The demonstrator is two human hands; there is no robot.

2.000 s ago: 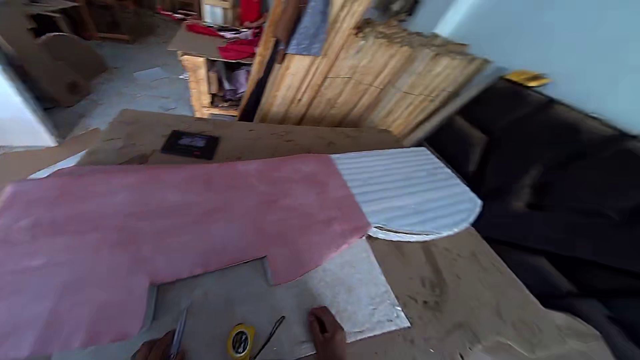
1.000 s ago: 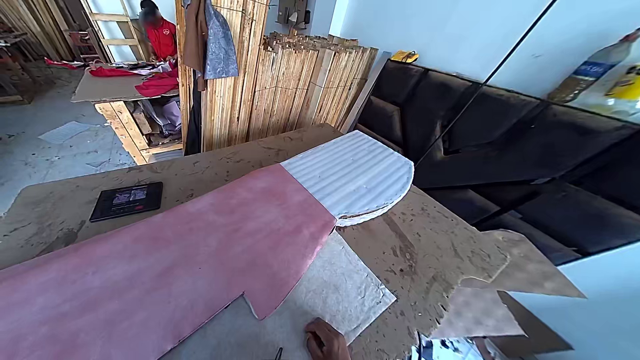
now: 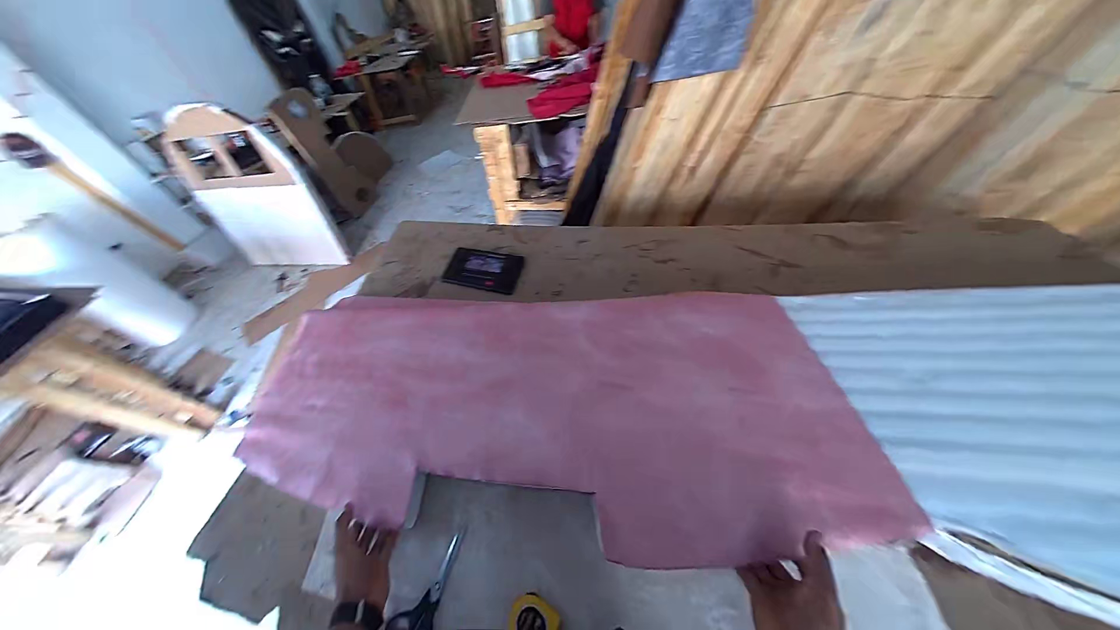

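A pink sheet of fabric or leather with a rectangular notch in its near edge lies over the worktable. My left hand, with a dark band at the wrist, touches the near edge left of the notch, fingertips partly under it. My right hand is at the near edge on the right, thumb on top and fingers at the rim. Scissors lie between the hands, close to my left hand. A yellow tape measure sits right of them. White ribbed padding adjoins the pink sheet on the right.
A black flat box or device lies near the far edge of the brown worktable. Beyond stand wooden boards and a smaller table with red cloth. Offcuts litter the left side. A person in red is partly visible behind.
The view has swung to the left. My left hand, near a pen-like or scissor-like object two seconds ago, is now at the pink sheet's edge. My right hand has moved to that edge too.
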